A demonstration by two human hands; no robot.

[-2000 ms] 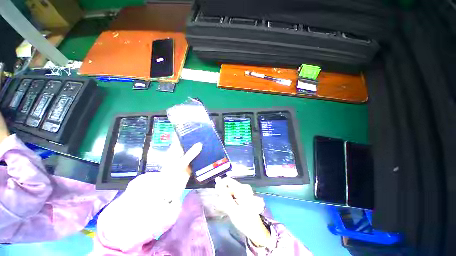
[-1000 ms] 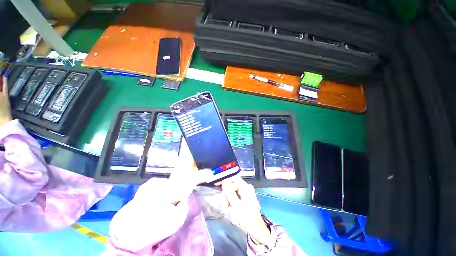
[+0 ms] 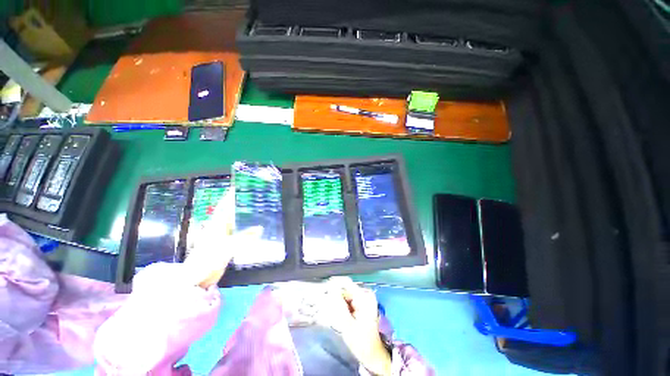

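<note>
A smartphone (image 3: pixel 258 213) with green rows on its lit screen lies at the middle slot of the black foam tray (image 3: pixel 294 273). My left hand (image 3: pixel 220 239), pale and overexposed, is at its left edge with a finger or thumb over the lower screen. Whether it still grips the phone is hard to tell. Other lit phones lie in the slots at both sides, one with a green screen (image 3: pixel 323 213) and one with a dark blue screen (image 3: pixel 382 213). My right hand (image 3: pixel 349 305) is below the tray's front edge, fingers curled; what it holds is unclear.
Two dark phones (image 3: pixel 458 242) lie right of the tray. Stacked foam trays (image 3: pixel 397 66) stand at the back and right. An orange-brown board (image 3: pixel 147 92) bears a dark phone (image 3: pixel 206 92). A narrow board (image 3: pixel 470 121) holds a pen. A neighbour's tray (image 3: pixel 84 191) and pink sleeve are at left.
The phone that was held tilted above the tray is now down at the middle slot, and its screen shows green rows. My right hand has come away from it. The view has shifted.
</note>
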